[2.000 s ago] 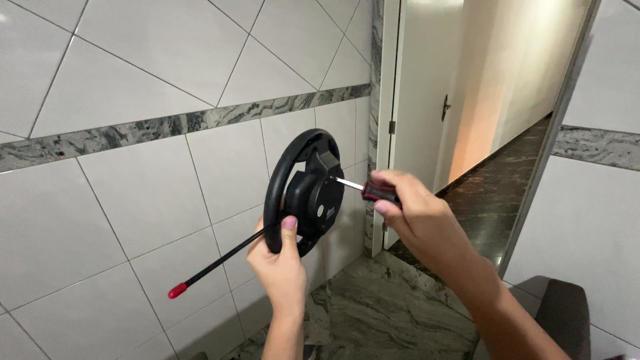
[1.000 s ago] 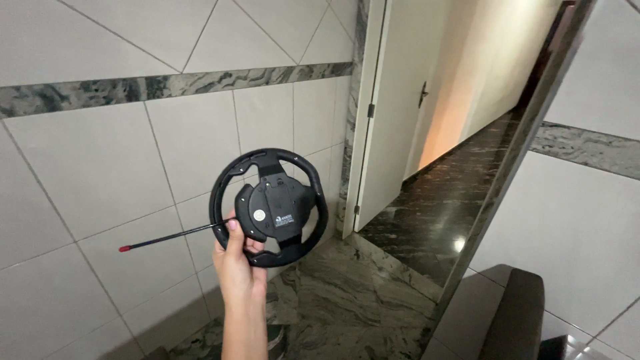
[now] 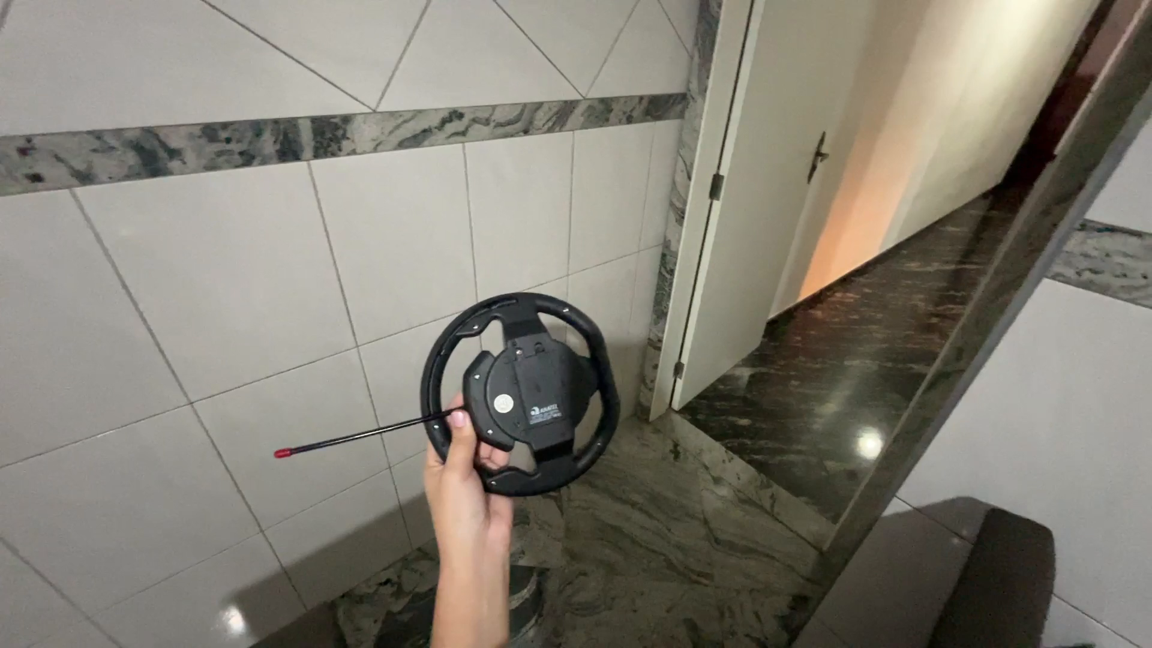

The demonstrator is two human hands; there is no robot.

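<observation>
My left hand (image 3: 470, 481) grips the lower left rim of a black toy steering wheel (image 3: 549, 387), thumb on the near side and fingers behind. The wheel's back faces me, with small screws, a round pale sticker and printed writing on its hub. From its left side a thin black antenna (image 3: 360, 436) with a red tip sticks out to the left and slightly down. My right hand is out of view, and no screwdriver is visible.
A white tiled wall (image 3: 234, 270) with a marble band stands behind the wheel. To the right, a white door (image 3: 765, 198) stands open onto a dark, shiny floor (image 3: 837, 396). A dark rounded object (image 3: 999, 576) is at the lower right.
My right hand and the screwdriver, at the wheel's hub two seconds ago, have left the view. The wheel has turned from edge-on so its back faces me.
</observation>
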